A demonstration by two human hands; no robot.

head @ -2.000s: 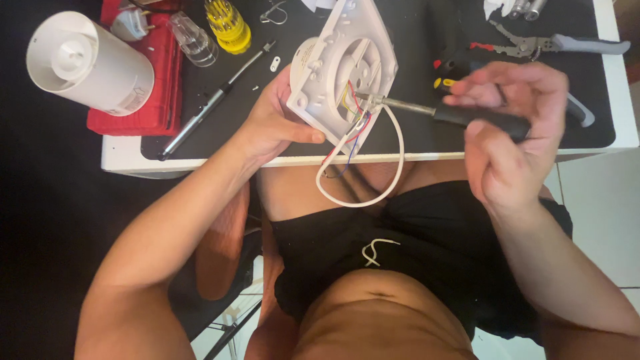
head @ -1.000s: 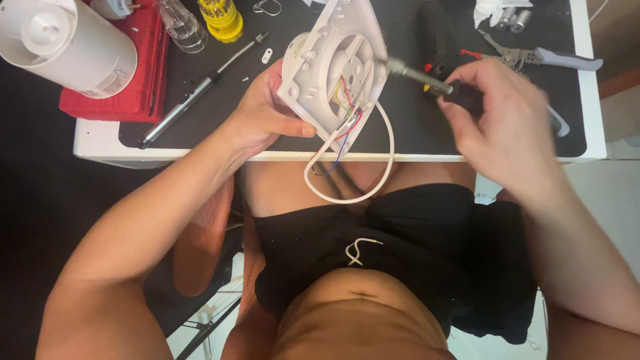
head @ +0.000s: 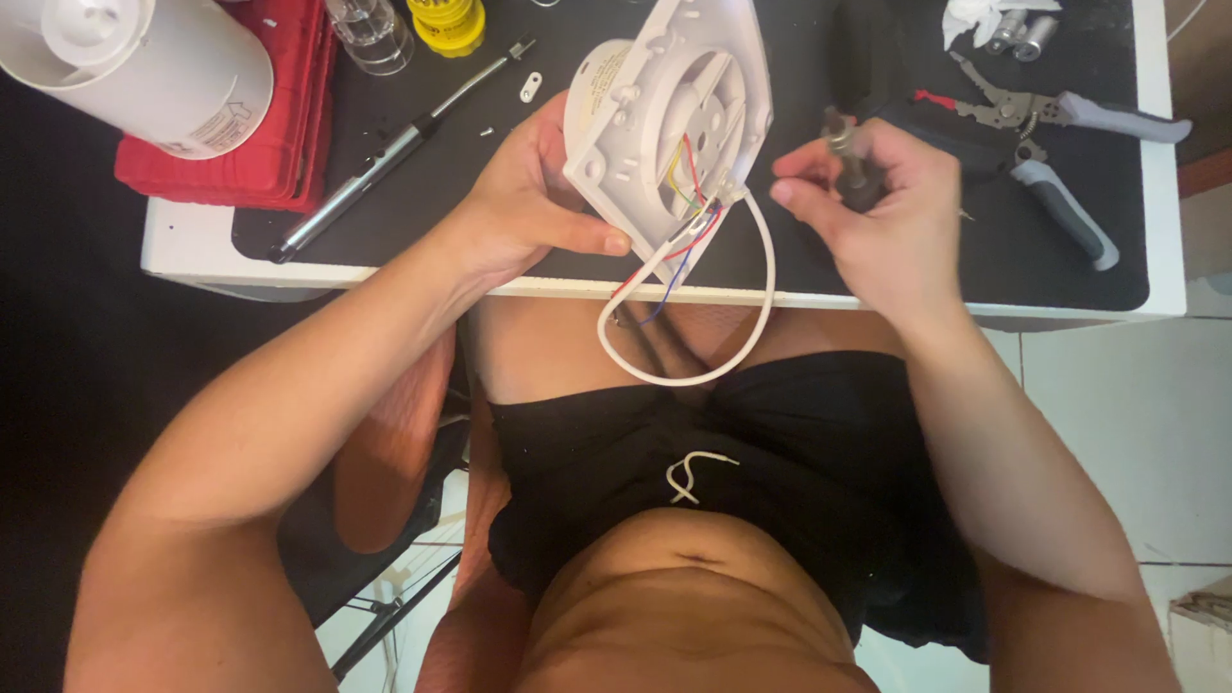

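My left hand (head: 539, 207) grips a white plastic fan housing (head: 616, 168) by its lower left side, tilted above the table's front edge. Thin red, yellow and blue wires (head: 695, 178) run inside the housing's round opening and out at its lower corner. From that corner a white cable (head: 770, 279) loops down over my lap. To the right, apart from the housing, my right hand (head: 890, 207) is closed around a tool with a metal shank (head: 839, 135) and a dark handle. The tool is blurred and its handle is mostly hidden by the fingers.
A white cylindrical part (head: 207, 91) stands on a red case (head: 289, 159) at the left. Near them lie a pen-like metal tool (head: 371, 173), a glass bottle (head: 371, 38), a yellow container (head: 448, 24) and a small white clip (head: 530, 88). Wire strippers (head: 1020, 111) and metal sockets (head: 1035, 37) lie at the right.
Two seconds ago the tool's metal shank reached to the wires at the housing; my right hand has drawn it away to the right and turned it. My left hand still holds the housing.
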